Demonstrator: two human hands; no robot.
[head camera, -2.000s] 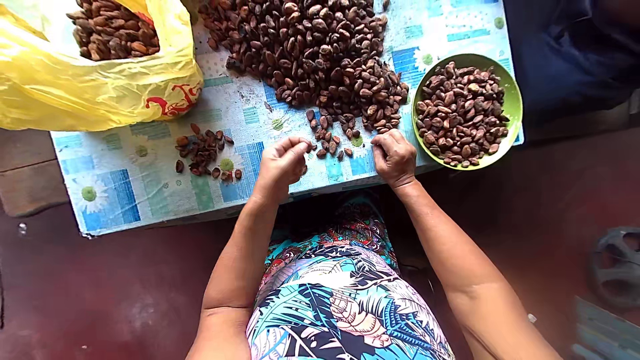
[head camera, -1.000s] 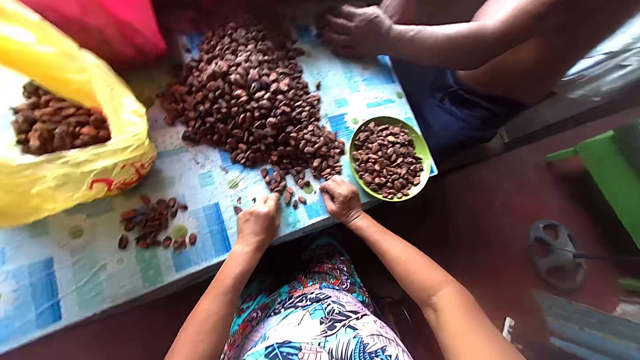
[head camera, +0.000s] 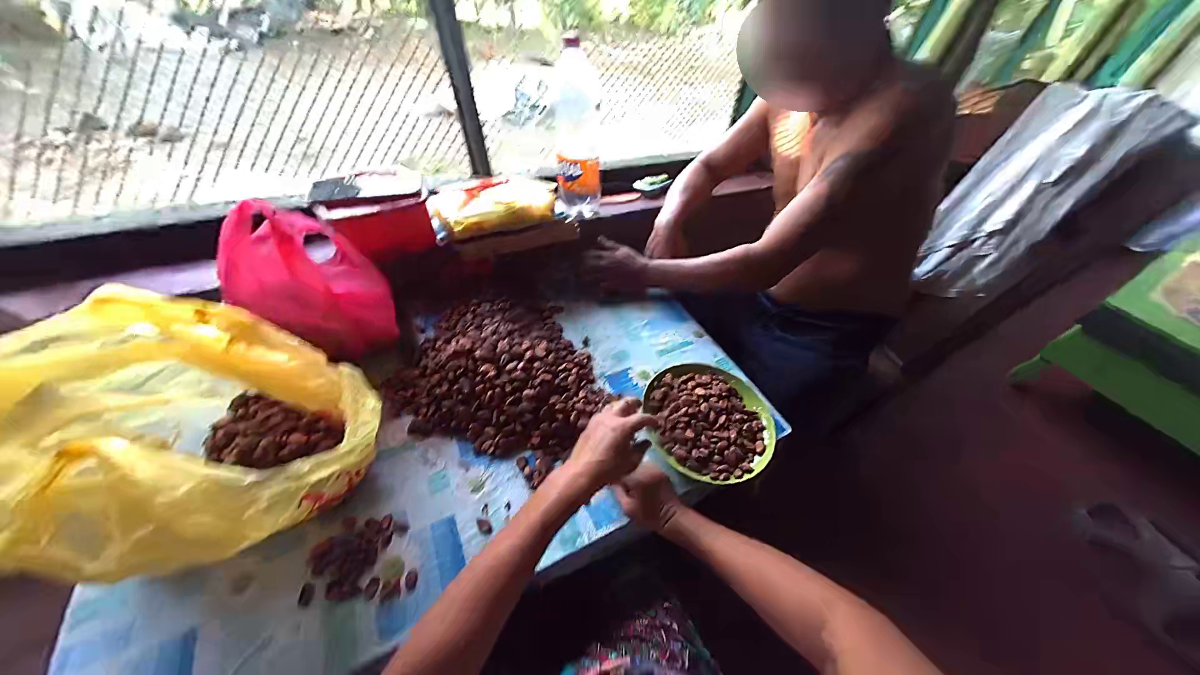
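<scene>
My left hand is over the near edge of the pile, its fingers reaching to the left rim of the green bowl; whether it holds a bean is too blurred to tell. Just below it, at the table's front edge, my right hand is curled, its fingertips hidden. Brown beans that look like cacao fill the bowl. A large pile of the same beans lies left of the bowl. A small separate group of beans lies nearer on the patterned tablecloth.
A yellow plastic bag with beans inside stands at the left, a pink plastic bag behind it. Across the table's far right corner sits a person, arms over the table. A plastic bottle stands by the window; a green bench is at right.
My left hand has moved right, from the near edge of the pile to the bowl's rim. The view has tilted up, bringing the window and the seated person into sight.
</scene>
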